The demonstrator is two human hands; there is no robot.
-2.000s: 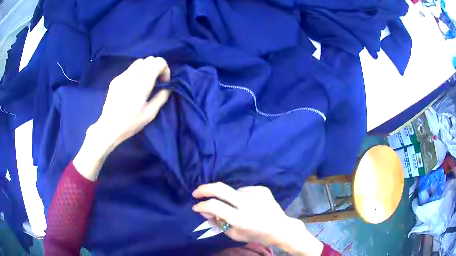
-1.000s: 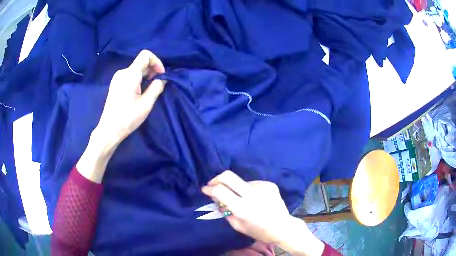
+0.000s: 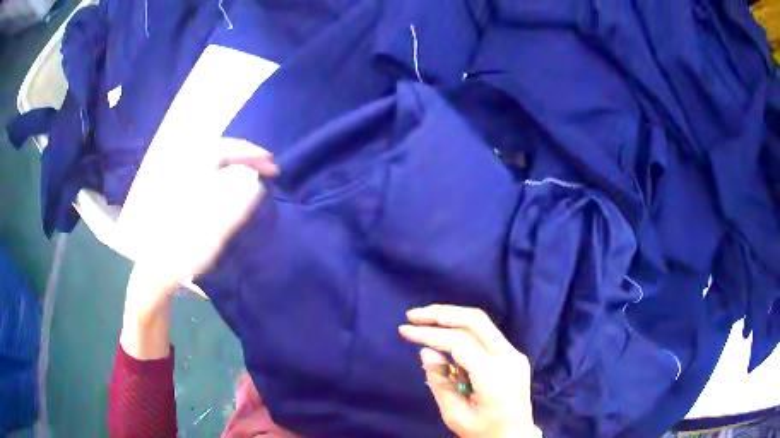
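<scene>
A dark blue garment [image 3: 428, 248] is spread in front of me, a sleeve-like part raised at its upper left. My left hand [image 3: 201, 214] is at its left edge, fingers closed on the cloth; the hand is overexposed against the white table. My right hand [image 3: 483, 368] lies over the garment's lower middle, fingers bent. A small green and orange part of the thread snips [image 3: 462, 385] shows in its palm; the blades are hidden. A pale stitched line [image 3: 554, 182] and a small dark label [image 3: 511, 158] show right of the smooth cloth.
More blue garments [image 3: 701, 111] are heaped at the back and right, with loose white threads on several. The white table [image 3: 184, 128] shows at the left, its rounded edge at far left. Green floor [image 3: 94, 325] lies below left. Pink cloth [image 3: 257, 415] shows at the bottom edge.
The view has swung left; the stool is out of sight. My left hand has shifted to the garment's left edge. My right hand has moved right in view, and the blades no longer show.
</scene>
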